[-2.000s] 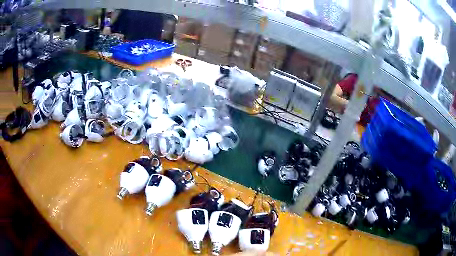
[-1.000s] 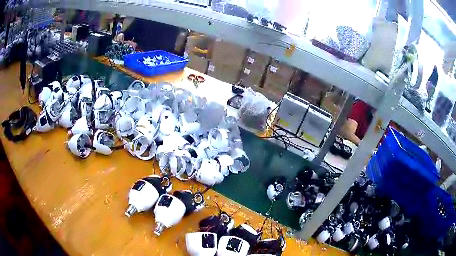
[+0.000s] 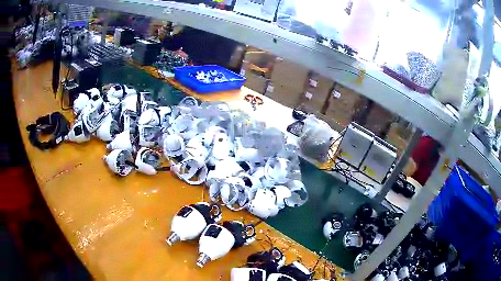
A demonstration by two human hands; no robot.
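Note:
No hand is in the picture. Nearest in front are joined camera units on the orange-yellow bench top (image 3: pixel 118 219). Two lie side by side at lower centre, a left one (image 3: pixel 188 222) and a right one (image 3: pixel 216 242), each a white bulb housing with a black square patch, silver screw cap toward the lower left and a black camera head at the upper right. More units (image 3: pixel 249 274) are cut off by the bottom edge, with black heads (image 3: pixel 266 258) and thin wires showing.
A large pile of white and clear shell parts (image 3: pixel 220 153) lies behind. A black cable coil (image 3: pixel 48 130) is at left. Black camera heads (image 3: pixel 384 230) are heaped at right by a metal post (image 3: pixel 409 219). Blue bins stand at back (image 3: pixel 209 79) and right (image 3: pixel 464 214). A shelf beam crosses above.
The view has swung left, so everything sits farther right and the front units have slid down past the bottom edge. The two joined units keep their places on the bench.

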